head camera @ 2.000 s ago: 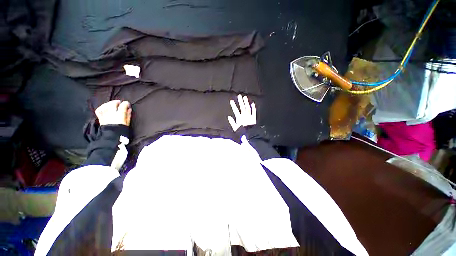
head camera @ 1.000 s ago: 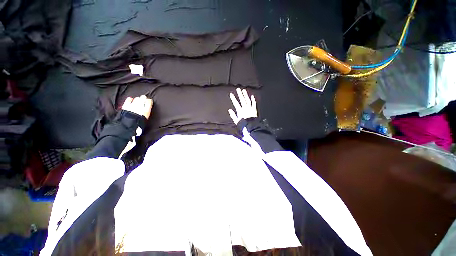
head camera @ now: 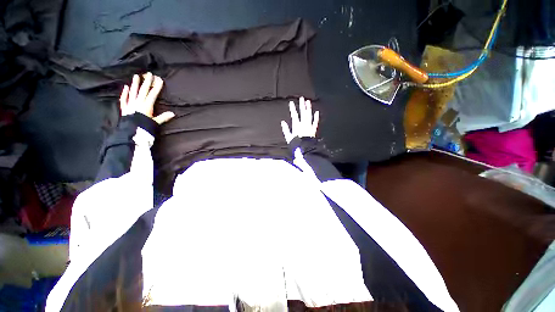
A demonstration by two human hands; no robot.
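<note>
A dark brown-black garment (head camera: 225,85) lies spread with creases on the dark table cover (head camera: 359,137). My left hand (head camera: 143,97) rests on the garment's left part, fingers spread and thumb out to the right. My right hand (head camera: 300,120) lies palm down near the garment's lower right edge, fingers spread. Neither hand holds anything. The white label does not show; my left hand is near where it was. The steam iron (head camera: 376,73) stands at the right of the table, with its orange-brown handle pointing to the lower right.
The worn yellow-brown iron rest (head camera: 429,100) is beside the iron. Blue and yellow hoses (head camera: 490,42) run to the upper right. A dark garment pile (head camera: 27,30) is at upper left. A pink bundle (head camera: 502,149) and a brown surface (head camera: 456,225) are at right. Red cloth and blue crates sit at lower left.
My left hand has moved up and left, and its bent fingers have opened out flat. The white label no longer shows. My right hand stays at the garment's right side, slightly higher in view.
</note>
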